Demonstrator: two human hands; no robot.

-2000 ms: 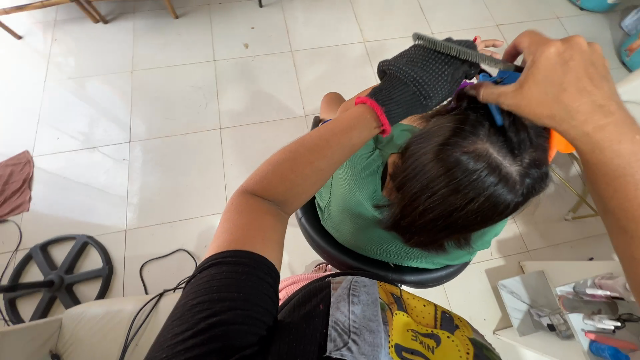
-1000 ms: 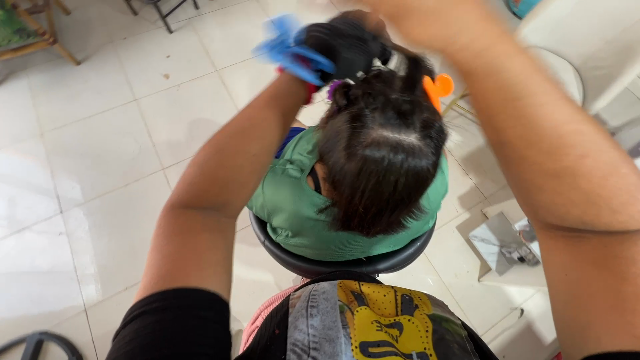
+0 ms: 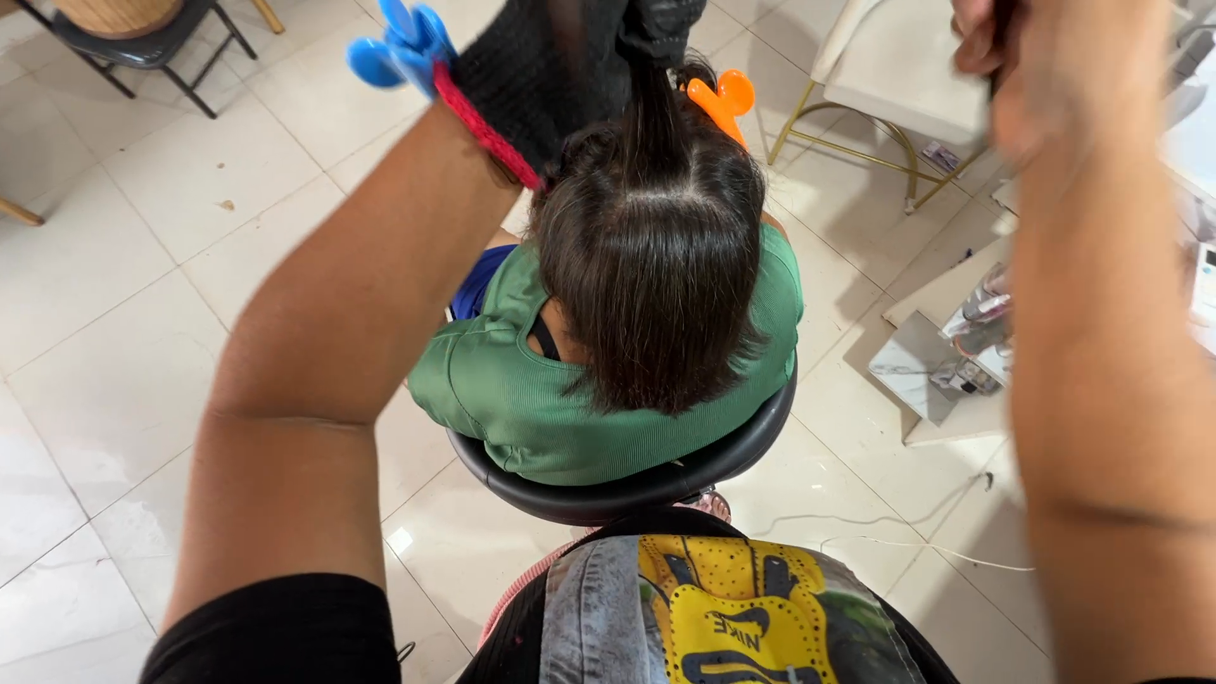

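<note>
My left hand, in a black knit glove with a red cuff, grips a raised section of dark hair on the head of a person seated in front of me. Blue plastic hair clips sit at the glove's cuff. An orange hair clip holds hair at the right front of the head. Below it, straight hair hangs over the person's green top. My bare right hand, blurred at the upper right, is closed around a dark object, mostly hidden.
The person sits on a black padded chair. A white chair with gold legs stands at upper right, near a shelf holding several small items. A black chair is at upper left. White cables lie on the tiled floor.
My right hand has moved away from the hair to the right. The blue clips, between my hands at the hair two seconds ago, are now at my left glove. The view has shifted.
</note>
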